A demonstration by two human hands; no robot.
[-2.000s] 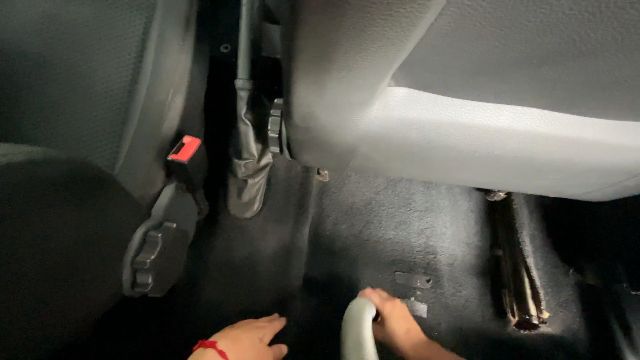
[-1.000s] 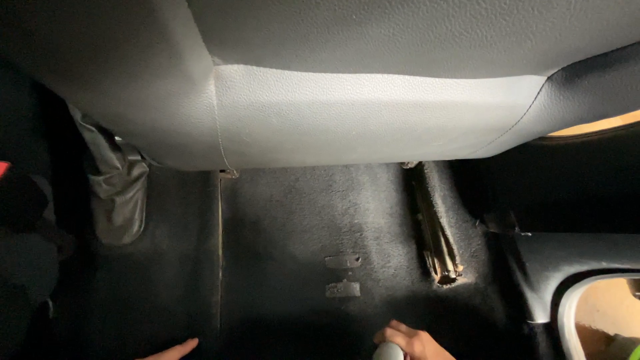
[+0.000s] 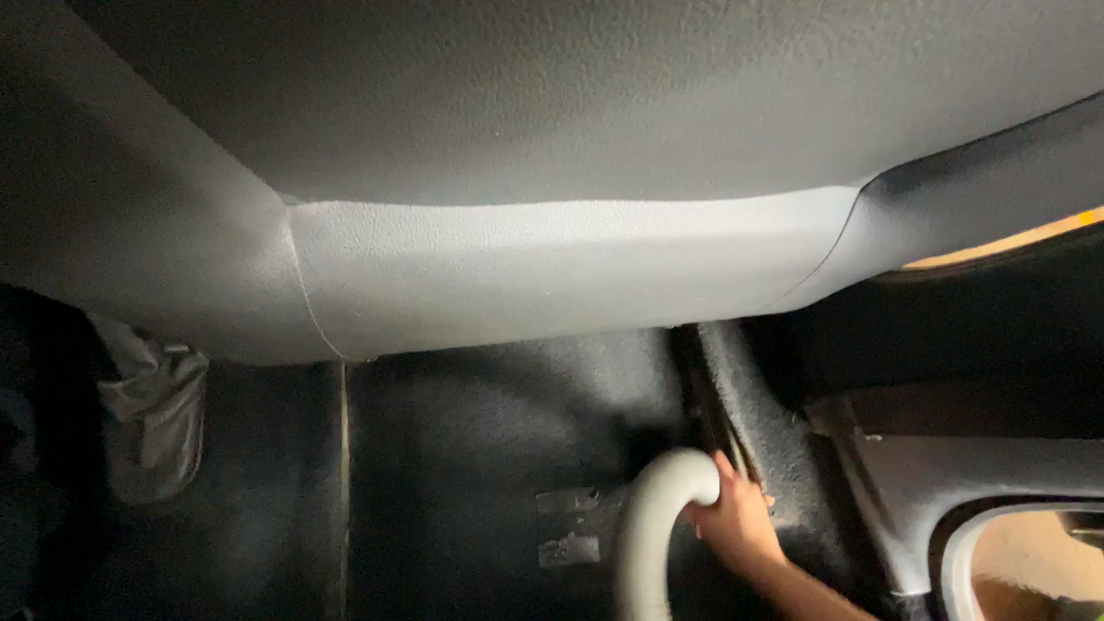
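My right hand is closed around the end of a light grey flexible hose, low and right of the middle. The hose curves up from the bottom edge and bends over into the hand; whatever tip it has is hidden behind the fingers. Hand and hose end are over the black floor carpet, beside the metal seat rail. My left hand is out of the frame.
The grey car seat overhangs the floor. A gathered dark leather-like cover lies at left. Two worn patches mark the carpet. At right are a door sill trim and a pale-rimmed opening.
My right hand has moved forward with the hose, up beside the seat rail. My left hand, at the bottom edge before, has left the view. The view has shifted to the right.
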